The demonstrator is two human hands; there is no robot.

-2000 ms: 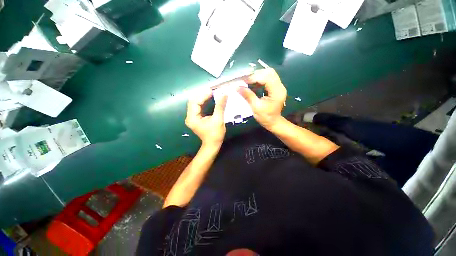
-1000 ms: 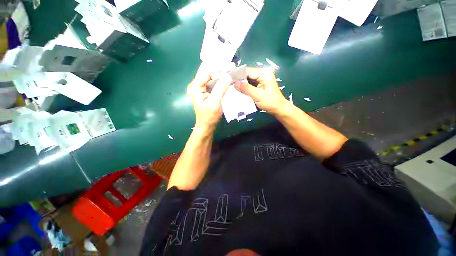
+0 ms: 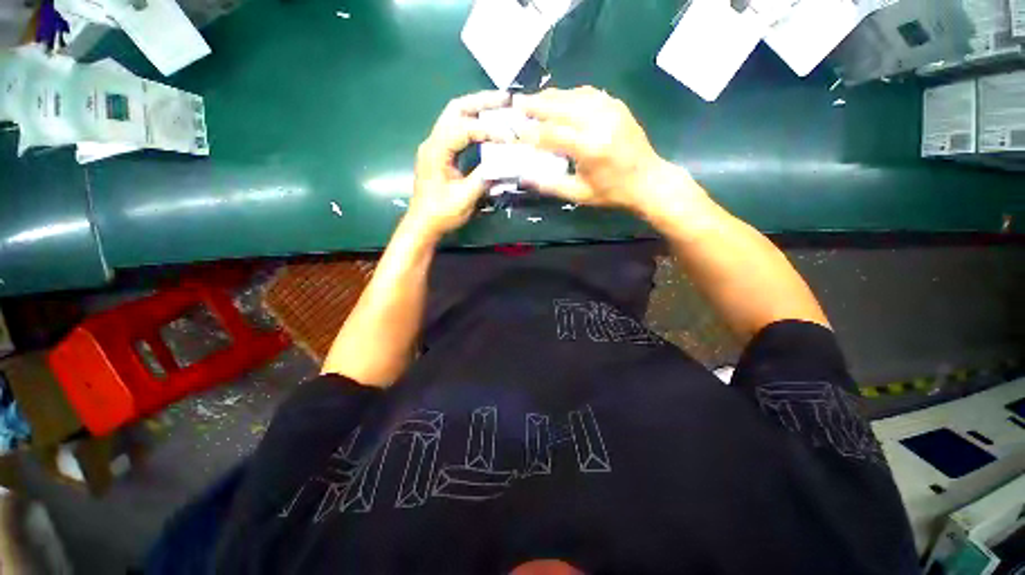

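Note:
A small white carton (image 3: 519,166) is held between both hands above the near edge of the green bench. My left hand (image 3: 452,163) grips its left side, with the thumb low and the fingers over the top. My right hand (image 3: 593,146) grips its right side, with its fingers laid across the top. The fingers hide most of the carton, and the raised flap cannot be made out. Both hands are bare.
Open white cartons lie on the green bench (image 3: 304,135) at the left (image 3: 169,118), top centre (image 3: 511,39) and top right (image 3: 708,51). Closed cartons (image 3: 950,116) stand at the far right. Paper slivers are scattered about. A red stool (image 3: 107,376) and orange-brown woven piece (image 3: 320,303) are below.
The view has turned and shifted, so the bench edge looks level. My right fingers have moved over the carton's top, and the grey-brown flap seen earlier no longer shows.

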